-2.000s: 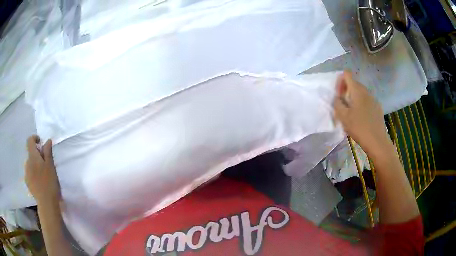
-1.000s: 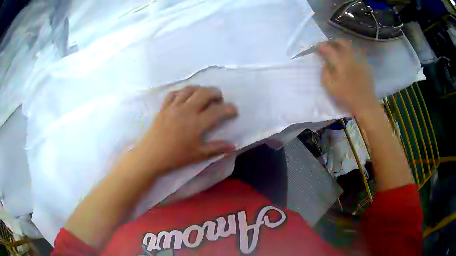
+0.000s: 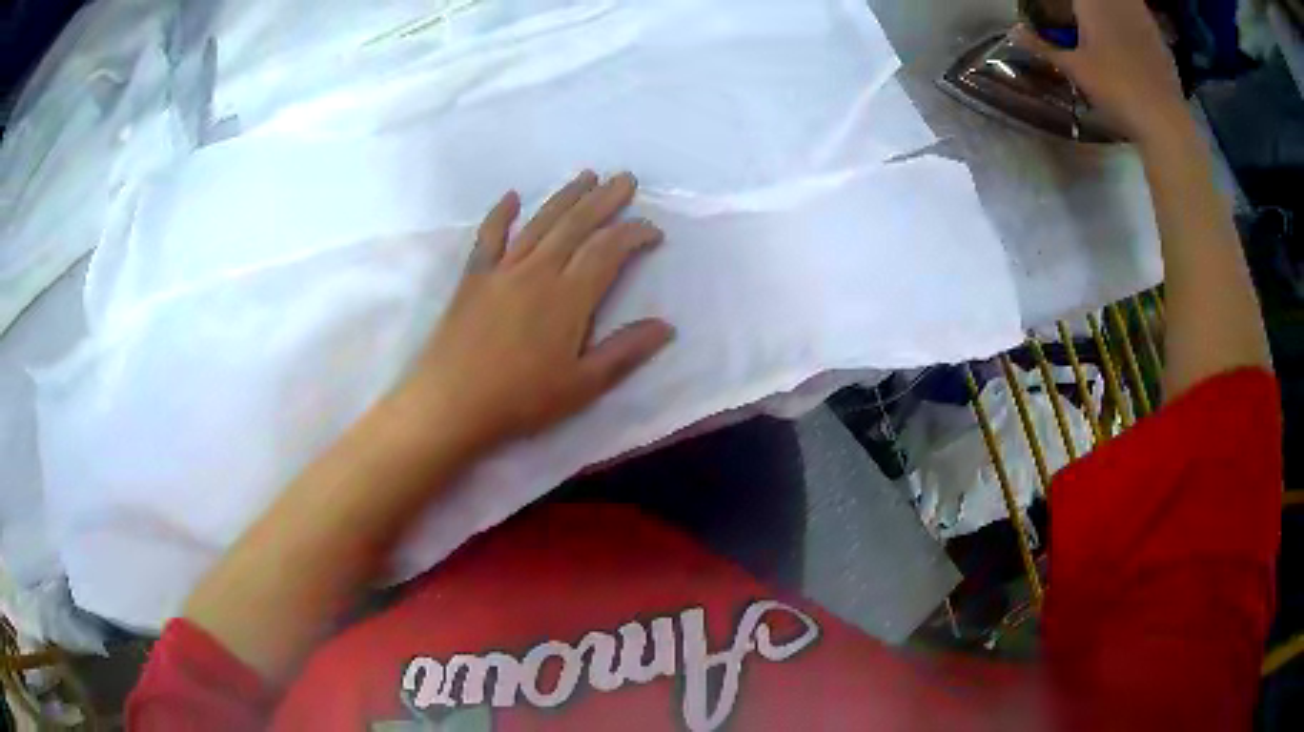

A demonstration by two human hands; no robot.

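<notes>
A white garment panel [image 3: 801, 272] lies spread over the board in front of me, with a seam line running across it from left to right. My left hand [image 3: 536, 322] lies flat on the panel near its middle, fingers spread, holding nothing. The steam iron [image 3: 1008, 89] rests at the upper right on the grey board cover, its shiny pointed sole plate facing left. My right hand [image 3: 1115, 57] is on the iron's handle, at the top edge of the picture; the handle is partly hidden by the hand.
More white cloth [image 3: 100, 129] lies at the far left of the board. The grey board cover [image 3: 1101, 229] shows at the right. Yellow cart bars [image 3: 1018, 472] with white pieces behind them stand at the lower right, below the board's edge.
My left hand moved from the panel's left edge to its middle and now lies flat. My right hand let go of the panel's right end and took hold of the iron, which has turned to point left.
</notes>
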